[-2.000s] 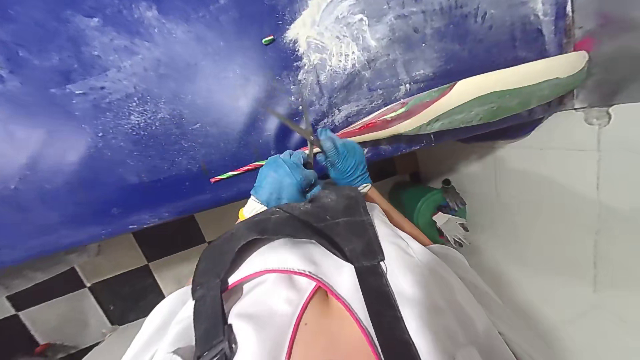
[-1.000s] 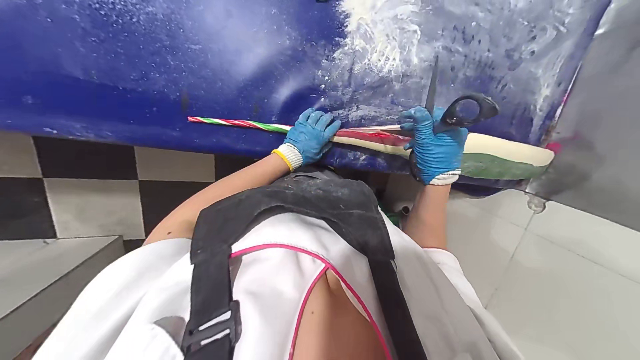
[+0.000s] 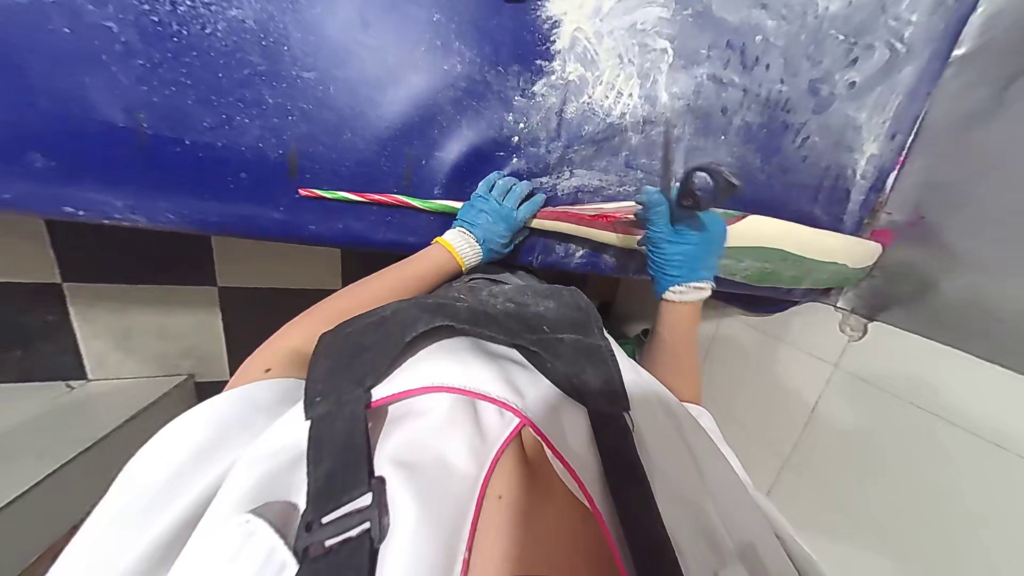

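A twisted candy rope (image 3: 376, 198), striped red, white and green, lies along the front edge of the blue work surface and widens rightward into a thick cream, red and green mass (image 3: 800, 252). Over the rope's middle rests my left hand (image 3: 494, 218), in a blue glove with a white knit cuff beneath. My right hand (image 3: 684, 240), gloved alike, lies over the thicker part and holds black-handled scissors (image 3: 704, 188), whose blurred blades point away from me. The palms and what lies under them are hidden.
The blue work surface (image 3: 240, 96) is smeared with white residue near its middle and right. A grey metal surface (image 3: 968, 208) adjoins on the right. Below are black-and-white tiles (image 3: 144, 328), a grey ledge (image 3: 88, 432) at lower left and pale floor tiles (image 3: 880, 416).
Two seconds ago my hands were close together with the scissors between them; now they are apart along the candy. The small cut piece seen on the surface then is no longer in view.
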